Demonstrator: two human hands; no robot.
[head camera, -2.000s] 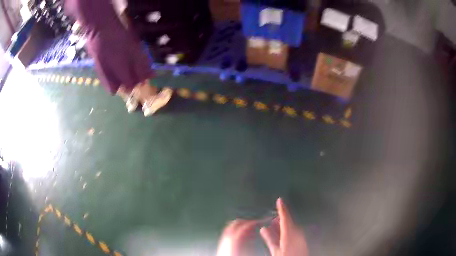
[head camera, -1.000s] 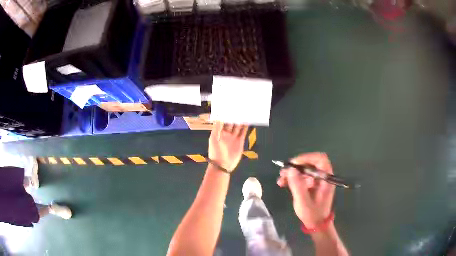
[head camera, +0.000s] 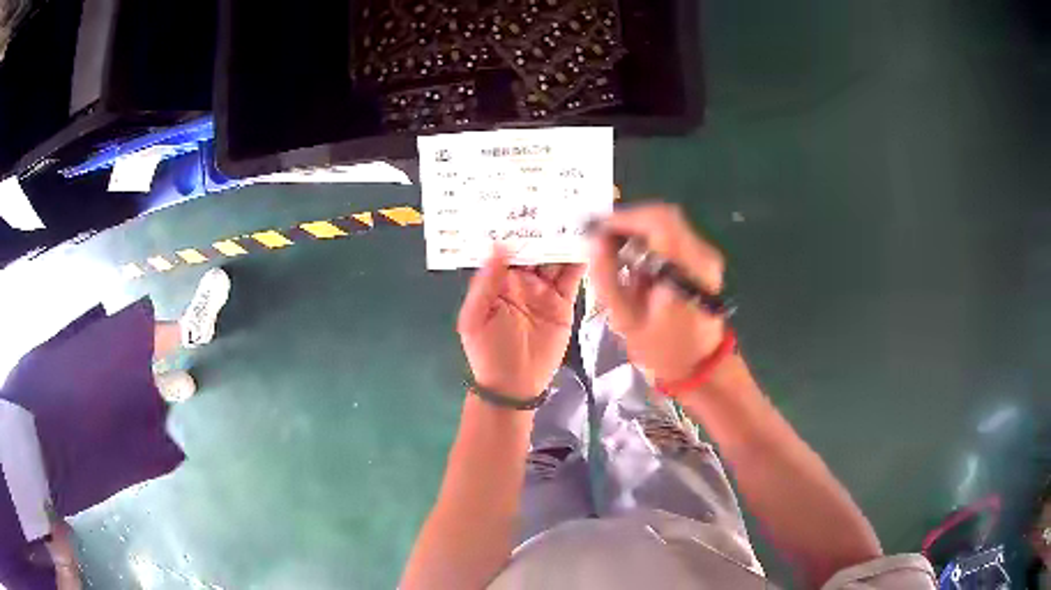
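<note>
My left hand (head camera: 519, 323) is palm up and holds the lower edge of a white printed form slip (head camera: 516, 196) with handwriting on it. The slip is in front of a black tray (head camera: 663, 87) filled with small dark circuit boards (head camera: 490, 52). My right hand (head camera: 663, 288) grips a black marker pen (head camera: 689, 288) and is slightly blurred. The pen's front end is at the right part of the slip; whether it touches the paper cannot be told.
Black bins and a blue tray (head camera: 161, 150) stand at the upper left. Yellow-black lane tape (head camera: 271, 239) runs across the green floor (head camera: 334, 438). A person in dark clothing (head camera: 98, 403) is at the left. A blue item with a red loop (head camera: 974, 567) is at the lower right.
The slip now faces me with its writing in clear view. My right hand has moved up and left, bringing the pen to the slip. The black tray now appears higher in view.
</note>
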